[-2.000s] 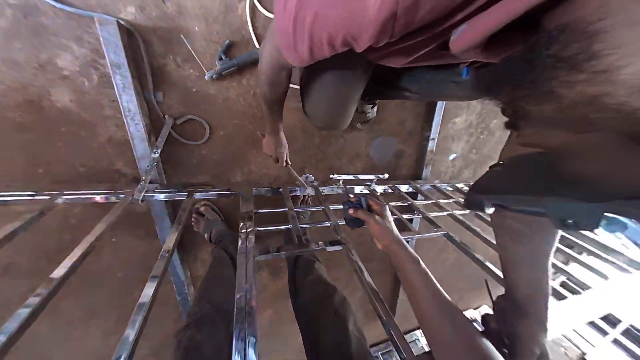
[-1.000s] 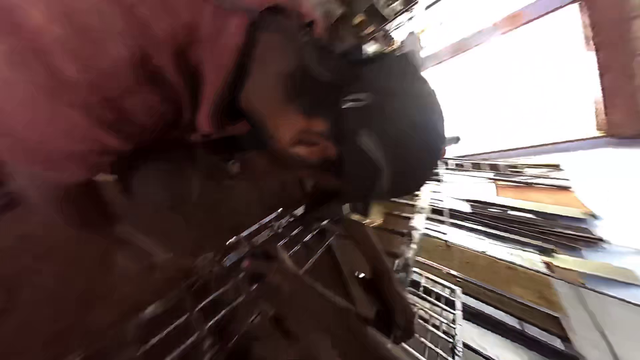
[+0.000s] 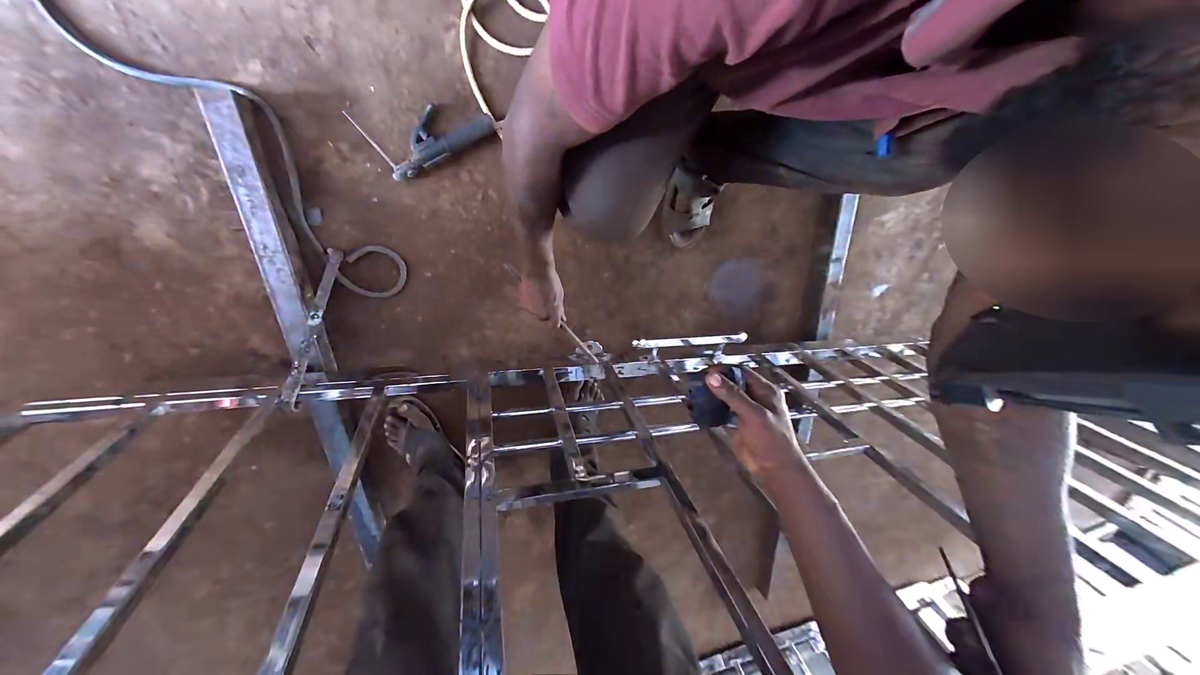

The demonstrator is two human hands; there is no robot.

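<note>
My right hand (image 3: pixel 764 422) comes in from the lower right, its fingers closed on a small dark rounded object (image 3: pixel 714 397), which I cannot name exactly. It is at the long rail of a shiny metal grille (image 3: pixel 480 525), just below a short bright metal bar fitting (image 3: pixel 689 341). My left hand is out of view. Across the rail, a co-worker's hand (image 3: pixel 542 295) holds a thin rod (image 3: pixel 579 341) whose far end reaches the rail near a small round metal part (image 3: pixel 592 352). My trousered legs are below the grille bars.
A welding electrode holder (image 3: pixel 450 145) with a thin electrode lies on the floor. A clamp (image 3: pixel 314 319) with a cable grips the rail over a steel support (image 3: pixel 248 187). The co-worker crouches opposite; another bare arm (image 3: pixel 1008 525) hangs at the right. My sandalled foot (image 3: pixel 412 422) is beneath the grille.
The view swung far to the side one second ago and is back over the grille. My right hand and the co-worker's hand are about where they were two seconds ago.
</note>
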